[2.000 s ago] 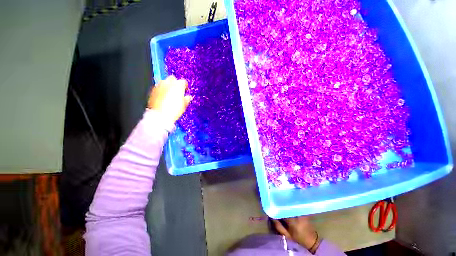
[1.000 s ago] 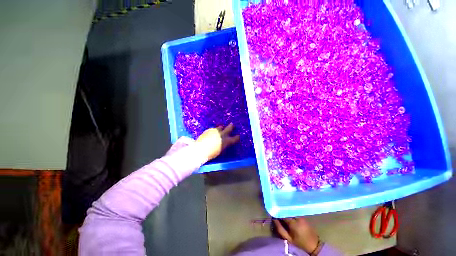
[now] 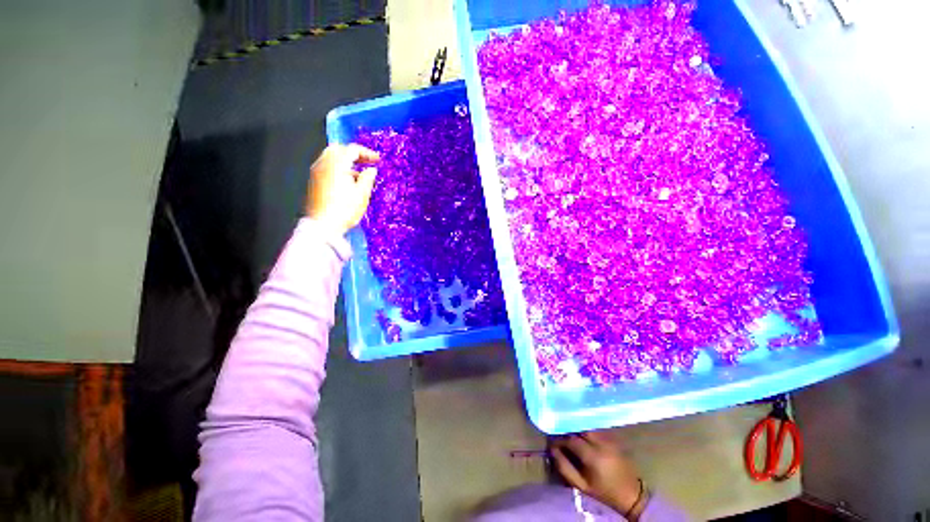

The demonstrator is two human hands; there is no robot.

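Observation:
My left hand [image 3: 342, 187] is over the left rim of the small blue bin [image 3: 428, 345], its thumb and fingers curled near the dark purple pieces [image 3: 423, 204]; whether it holds a piece cannot be told. The large blue bin [image 3: 714, 393] overlaps the small bin's right side and holds a heap of bright pink-purple ring-like parts [image 3: 642, 194]. My right hand [image 3: 602, 469] is at the bottom, just below the large bin's near edge, with its fingers around something dark, partly hidden. A thin purple runner [image 3: 525, 454] shows beside it.
Scissors with red-orange handles [image 3: 774, 449] lie on the pale bench [image 3: 704, 459] at the lower right. A small dark tool [image 3: 438, 66] is behind the small bin. A pale panel [image 3: 82, 184] stands at the left. Grey floor [image 3: 296, 82] shows between it and the bench.
My left hand has moved from the small bin's near part back to its far left rim. Bare bin bottom now shows near the front. My right hand has hardly moved.

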